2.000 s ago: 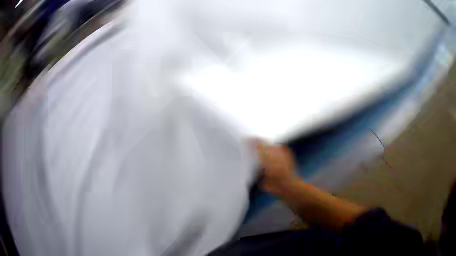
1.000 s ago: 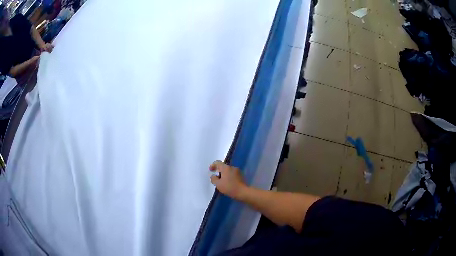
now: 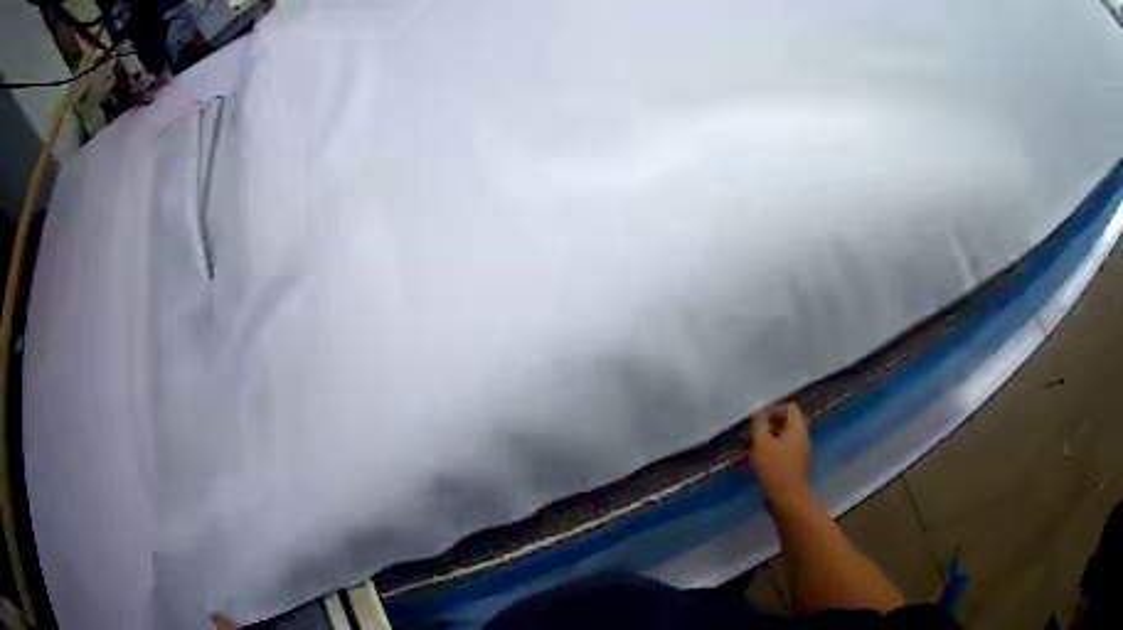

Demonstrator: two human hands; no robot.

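Note:
A large white fabric sheet [image 3: 468,271] covers most of the table, with soft ripples near its front edge and a long crease at the upper left. Under that edge shows a dark brown layered lay [image 3: 591,511] with a thin pale line, above blue layers [image 3: 665,542]. My right hand [image 3: 780,455] is at the front edge, its thumb and fingers closed on the white fabric's border. Only a fingertip of my left hand [image 3: 222,620] shows at the bottom left, by the fabric edge; the rest is cut off.
The end of a pale metal rail [image 3: 360,606] shows at the bottom edge near me. Tiled floor [image 3: 973,492] with a blue scrap [image 3: 954,578] lies to the right. Dark clutter and cords [image 3: 154,43] are at the top left, beside a long tan curved strip [image 3: 22,259].
The view has turned, so the table edge now runs diagonally across the picture. The other person is out of view. More brown lay shows beside the white edge. My left fingertip has appeared.

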